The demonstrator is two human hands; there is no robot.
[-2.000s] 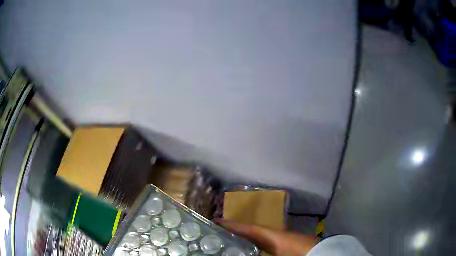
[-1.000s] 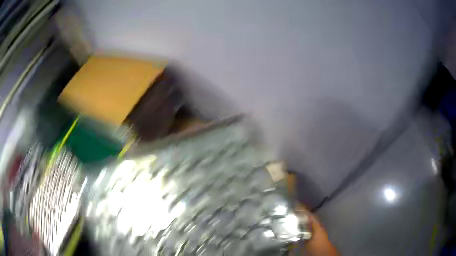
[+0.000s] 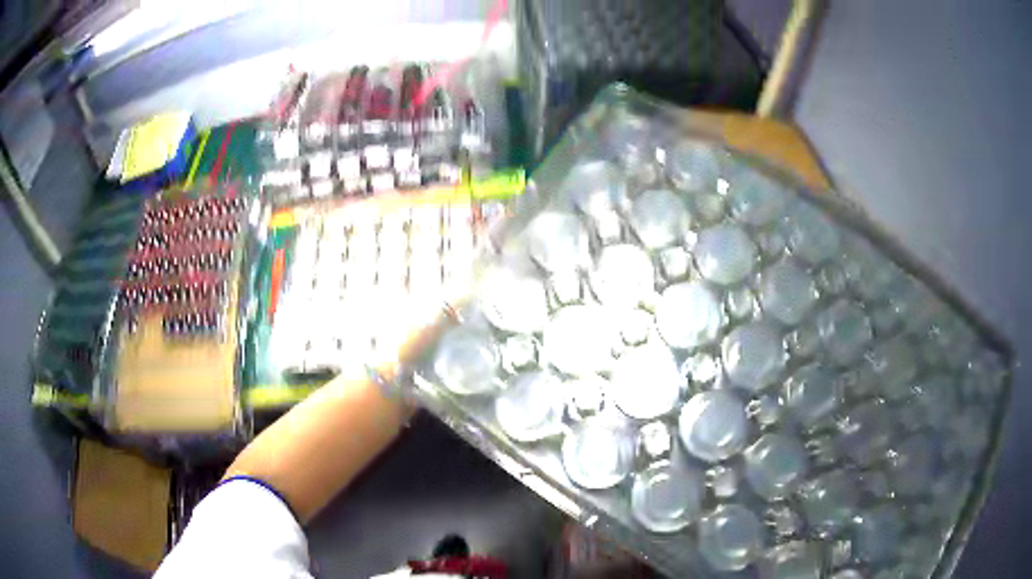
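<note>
A clear blister tray (image 3: 690,317) with rows of large round pockets is held up, tilted, across the right half of the view. I cannot tell if it is one tray or several nested. My left hand (image 3: 424,345) reaches in from the lower left and holds the tray at its left corner; its fingers are mostly hidden by the tray and glare. My right hand is not in view.
A green-topped bench (image 3: 266,368) bears a tray of small red and dark parts (image 3: 187,260), bright rows of pieces (image 3: 373,283) and a yellow and blue item (image 3: 153,147). A grey tray stack (image 3: 634,57) stands behind. A brown carton (image 3: 122,498) is below.
The view has swung left from the grey partition to the bench. The tray now shows larger and closer. My left hand has come into view; the right hand seen earlier is out of view.
</note>
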